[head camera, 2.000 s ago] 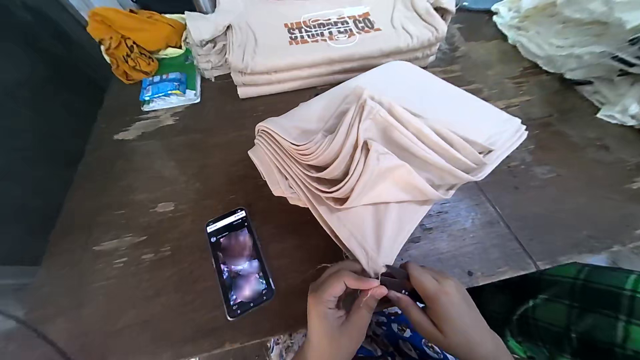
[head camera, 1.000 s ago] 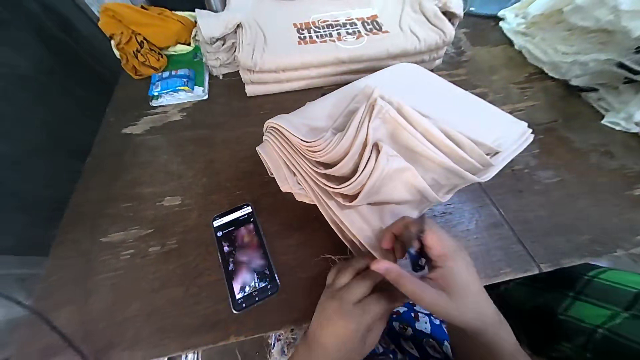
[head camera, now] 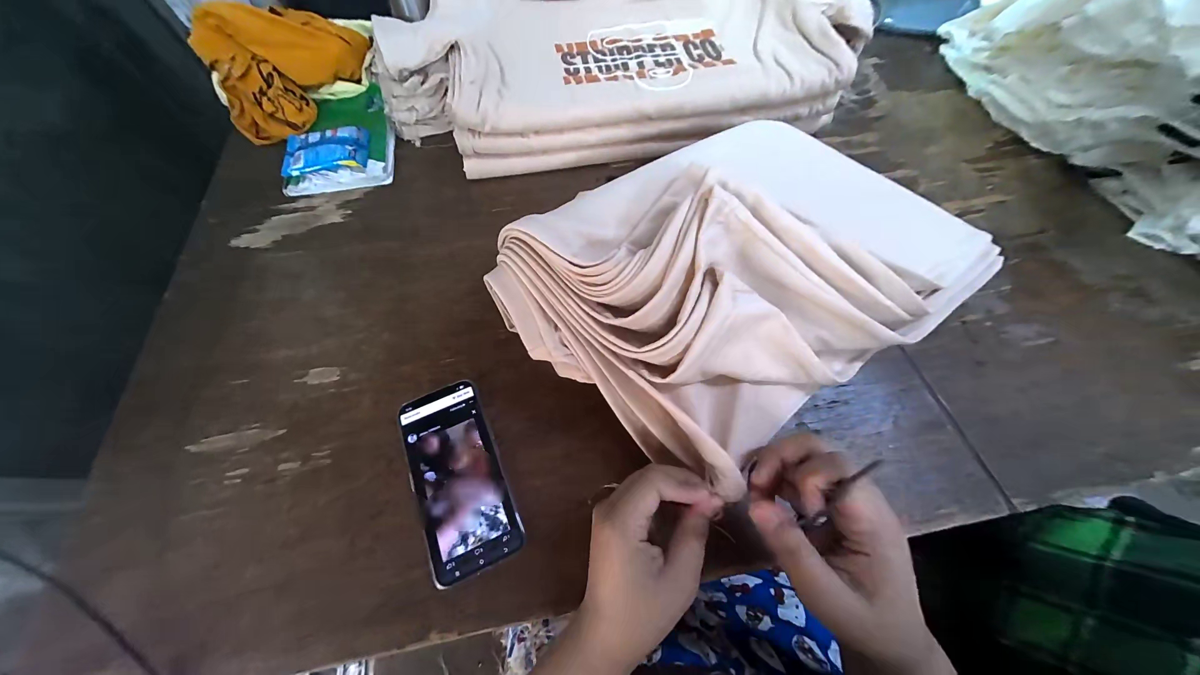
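Note:
A stack of pale pink-beige fabric pieces lies on the dark wooden table, its near corner drawn down toward me in layered folds. That corner is pinched between the thumb and fingers of my left hand. Just to its right, my right hand holds a small dark tool, perhaps thread snips; its pointed end sticks out past the fingers and the rest is mostly covered. The right fingertips are close beside the fabric corner.
A smartphone with its screen lit lies left of my hands. Folded beige printed shirts are stacked at the back. Mustard cloth and a blue packet sit back left. Whitish crumpled material lies back right.
My right hand has moved down beside the fabric corner from slightly higher a second ago. My left hand's thumb and fingers now show plainly around the corner.

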